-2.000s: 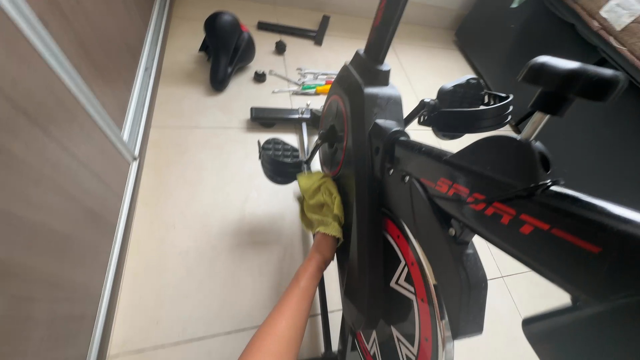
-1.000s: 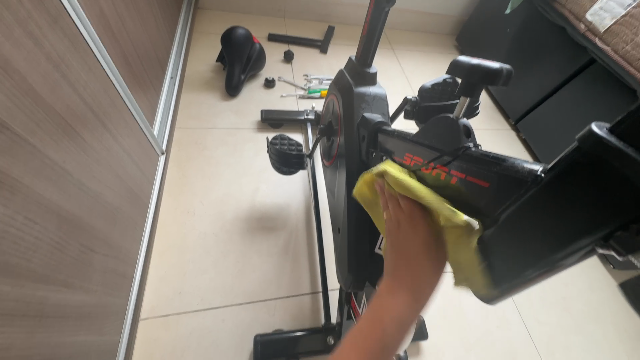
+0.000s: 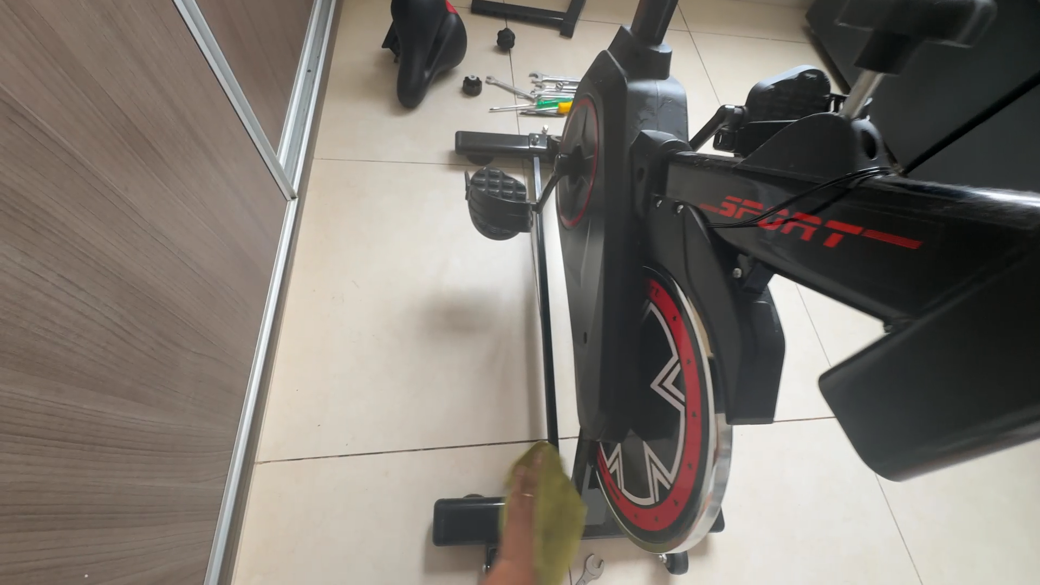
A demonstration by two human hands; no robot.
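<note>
My left hand (image 3: 520,520), blurred, holds a yellow-green cloth (image 3: 551,516) at the bottom of the view, over the floor stabilizer bar (image 3: 467,522) of a black exercise bike. Just to the right is the bike's flywheel (image 3: 689,406), with a red ring and a chrome rim. Above it, the black frame beam (image 3: 812,223) bears red lettering and a loose black cable. A pedal (image 3: 498,203) sticks out on the left side of the black drive cover (image 3: 605,325). My right hand is out of view.
A bike saddle (image 3: 426,53), black knobs (image 3: 472,84), a metal post (image 3: 528,15) and several wrenches and screwdrivers (image 3: 536,106) lie on the tiled floor beyond. One wrench (image 3: 591,569) lies near the bottom edge. A wood-grain sliding door (image 3: 138,284) stands at left.
My left hand has moved with the cloth from the lettered frame beam down to the stabilizer bar. Two seconds ago it was beside the drive cover, below the pedal.
</note>
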